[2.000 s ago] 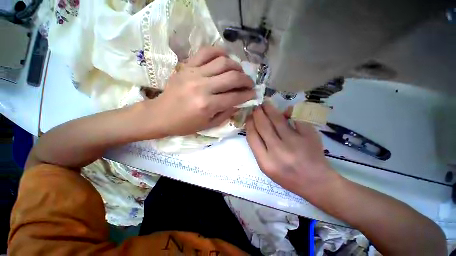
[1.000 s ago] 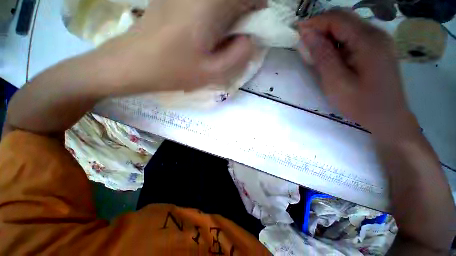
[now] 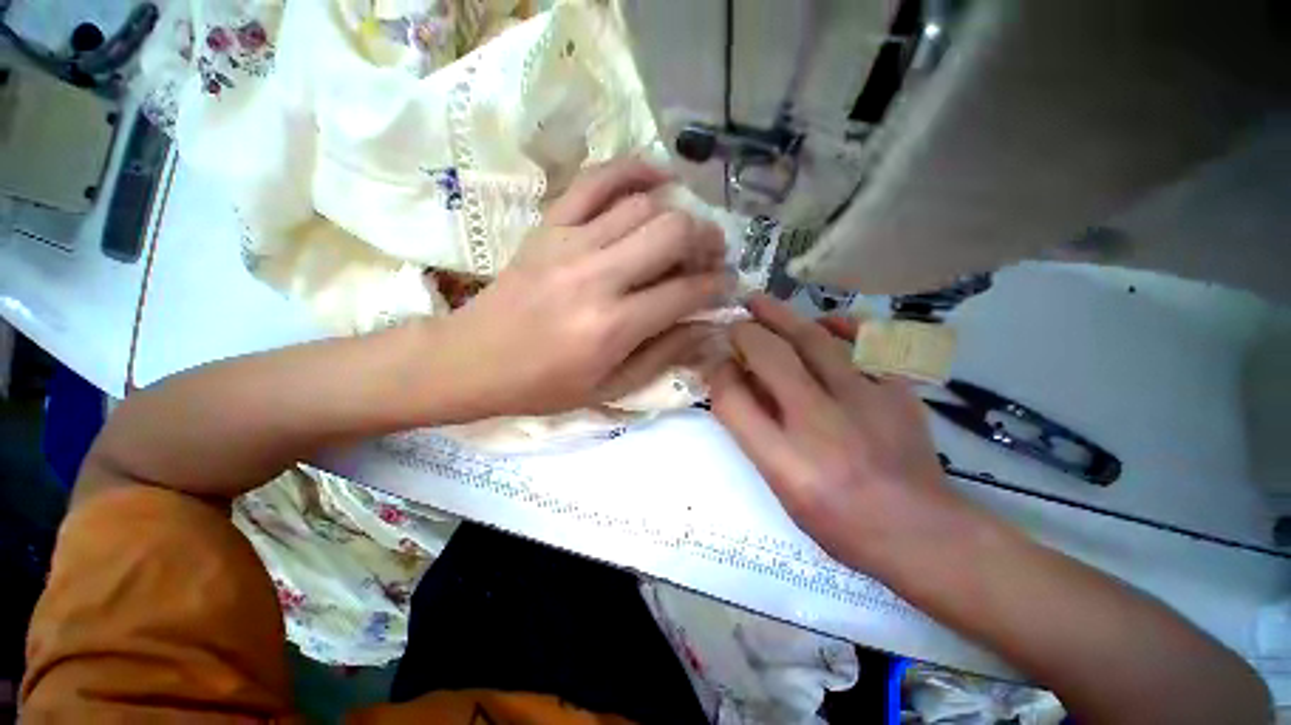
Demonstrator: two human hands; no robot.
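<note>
A cream floral garment (image 3: 382,170) with lace trim (image 3: 465,156) is heaped left of the needle. My left hand (image 3: 609,290) lies on it with bent fingers and pinches cloth close to the presser foot (image 3: 758,248). My right hand (image 3: 828,425) is just right of it, fingertips at the edge of the same cloth below the foot. The fingers hide the small part of the cloth at the needle. The grey-white machine head (image 3: 1076,142) stands over the upper right.
A cream ribbed roller (image 3: 906,350) and black thread snips (image 3: 1034,432) lie right of my right hand. A printed scale (image 3: 680,531) runs along the table front. Floral cloth (image 3: 340,567) hangs below. A blue bin rim (image 3: 896,691) shows at the bottom. A dark flat object (image 3: 138,191) lies left.
One second ago both hands were blurred, apart, holding pale cloth in front of the foot. Now they are together at the foot, with cloth under the fingers. The camera view has shifted too.
</note>
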